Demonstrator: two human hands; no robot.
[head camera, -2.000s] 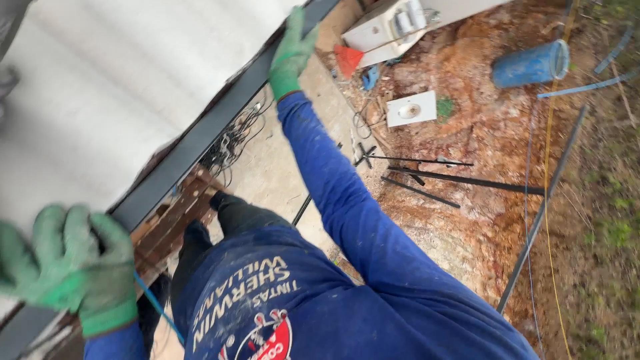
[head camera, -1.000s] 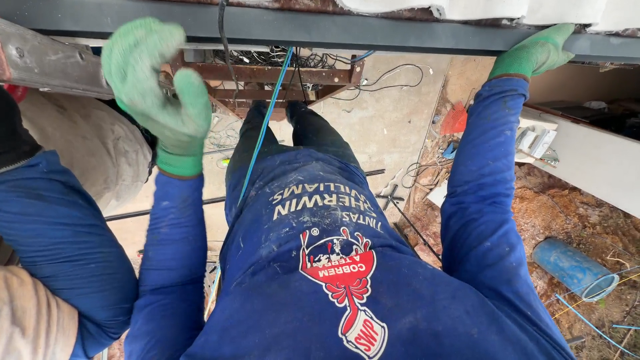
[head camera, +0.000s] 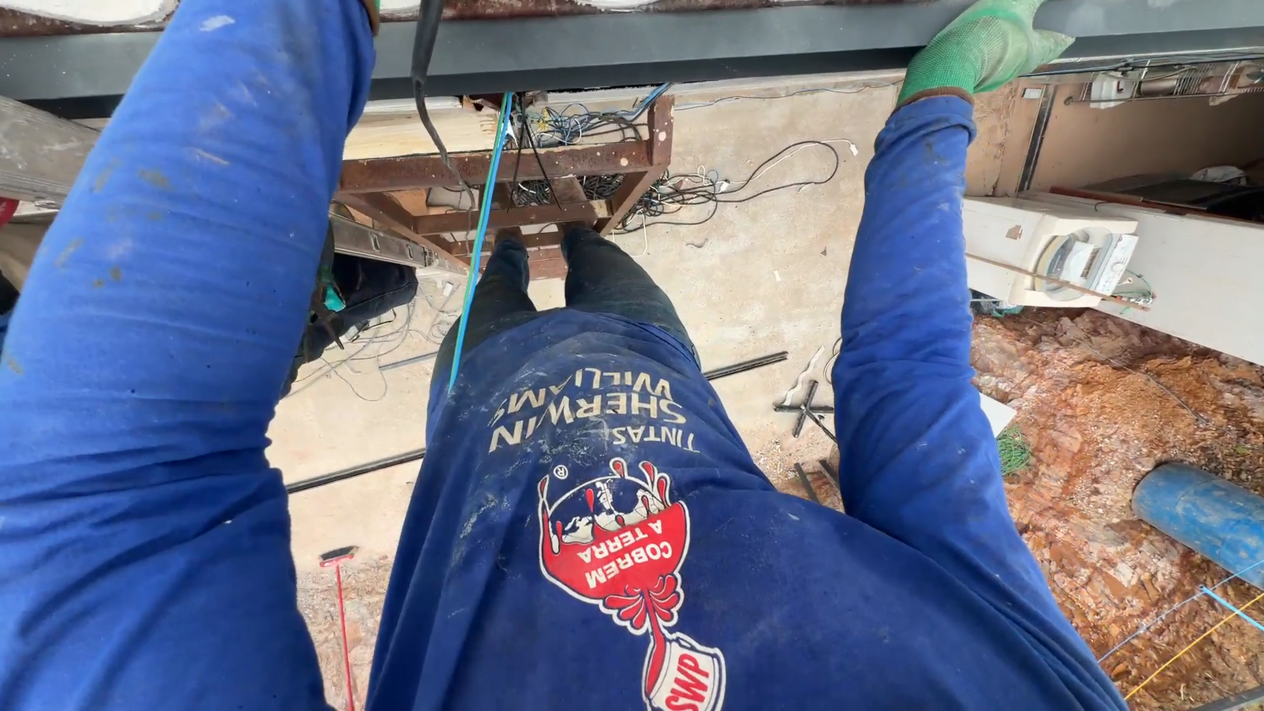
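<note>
My right hand (head camera: 983, 44), in a green knitted glove, lies against a dark grey metal beam (head camera: 632, 49) at the upper right; its fingers run past the top edge, so their grip is hidden. My left arm reaches up across the left side in a blue sleeve (head camera: 188, 296). Only the glove's cuff shows at the top edge, and the left hand is out of view. A black cable (head camera: 423, 79) hangs over the beam between my arms. Below it, a light-blue strap or cord (head camera: 481, 242) runs down to my shirt (head camera: 592, 464).
My feet are on a brown metal frame (head camera: 504, 160). Tangled cables (head camera: 691, 193) lie on the concrete beside it. A ladder-like metal rail (head camera: 395, 245) is at left, a red-handled broom (head camera: 343, 592) below. At right are a white washing-machine-like appliance (head camera: 1052, 252) and a blue barrel (head camera: 1200, 513).
My left hand, raised and open beside the beam a second ago, has gone up out of view. My right hand stays at the beam. The view has turned strongly since two seconds ago.
</note>
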